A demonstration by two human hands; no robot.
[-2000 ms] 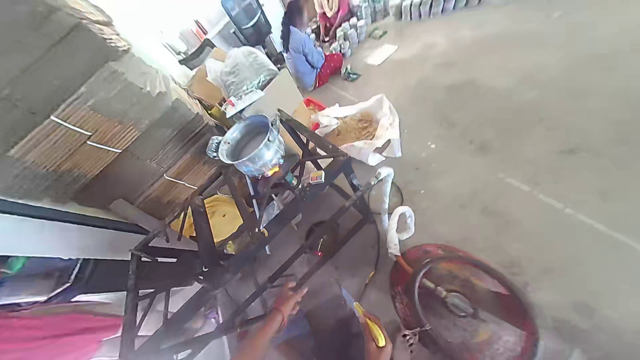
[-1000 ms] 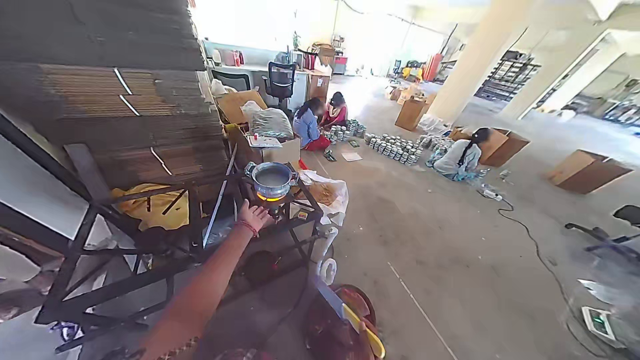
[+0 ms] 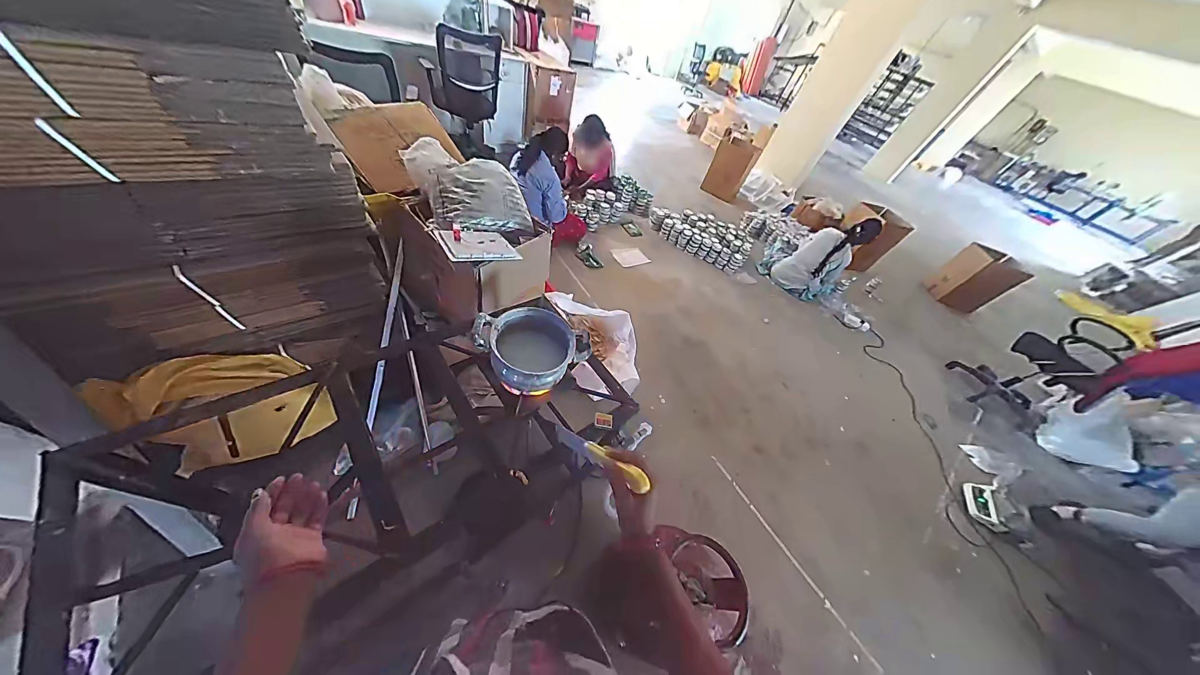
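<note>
My right hand (image 3: 630, 492) is closed around the yellow handle of a knife or similar bladed tool (image 3: 605, 457), whose pale blade points up and left below a metal pot. That two-handled pot (image 3: 532, 349) holds a cloudy liquid and sits over an orange flame (image 3: 525, 391) on a black metal frame (image 3: 361, 441). My left hand (image 3: 286, 527) is palm up with nothing in it, the fingers slightly curled, over the left part of the frame. A small orange box (image 3: 603, 421) lies on the frame right of the flame.
Stacked cardboard sheets (image 3: 178, 187) rise at the left, above a yellow cloth (image 3: 234, 412). A red gas cylinder (image 3: 708, 586) stands low at centre right. Behind the pot are a carton (image 3: 520, 272) and a white sack (image 3: 614, 342). Several people sit on the floor beside many cans (image 3: 703, 236).
The arm that reached toward the pot one second ago is no longer stretched there. The yellow-handled tool has come up near the pot in my right hand. My left hand now shows its palm.
</note>
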